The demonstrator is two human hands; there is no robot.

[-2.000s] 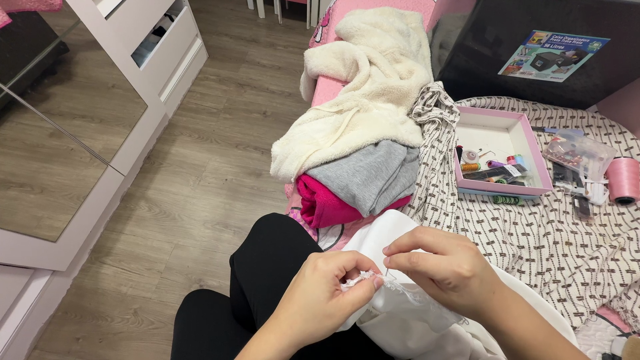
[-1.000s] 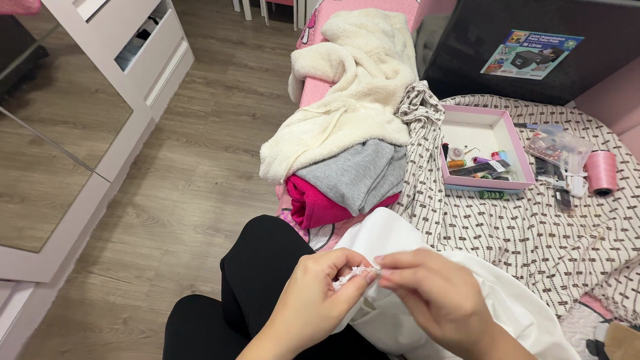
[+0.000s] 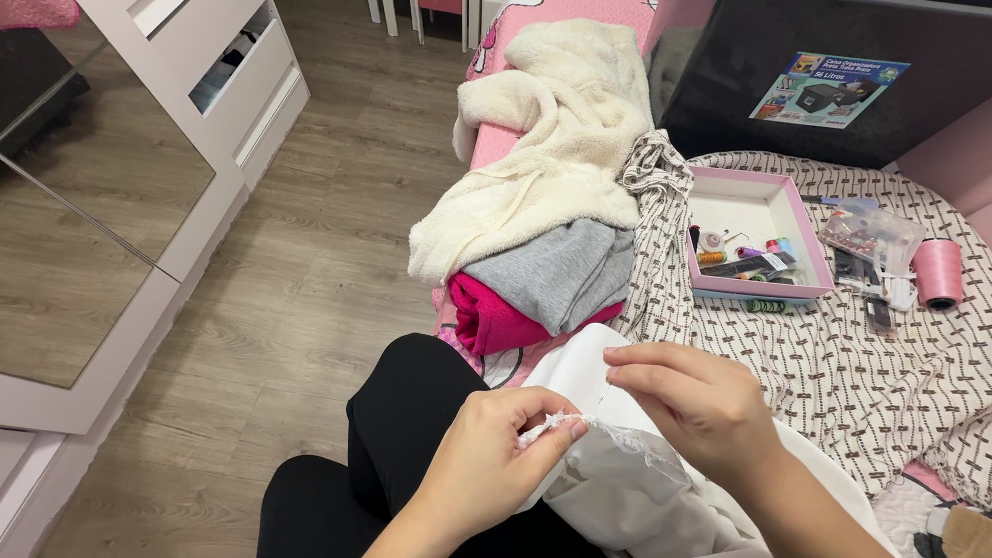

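White fabric (image 3: pixel 620 480) with a frayed, lacy edge (image 3: pixel 632 440) lies over my lap. My left hand (image 3: pixel 504 449) pinches that edge between thumb and forefinger. Just to the right and slightly higher, my right hand (image 3: pixel 690 395) holds a thin sewing needle (image 3: pixel 604 394) between thumb and fingertips, its lower end pointing down toward the cloth. Any thread on the needle is too fine to make out.
A pink-rimmed box (image 3: pixel 810 225) holds thread spools and small packets. Beside it lie a clear plastic case (image 3: pixel 876 232) and a pink thread cone (image 3: pixel 938 271). Folded grey cloth (image 3: pixel 566 271) and a cream fleece (image 3: pixel 542 170) are ahead. A black storage box (image 3: pixel 721 85) stands behind.
My right hand was close against my left fingertips one second ago; now it is apart from them, up and to the right, with the needle showing. My left hand still pinches the edge.
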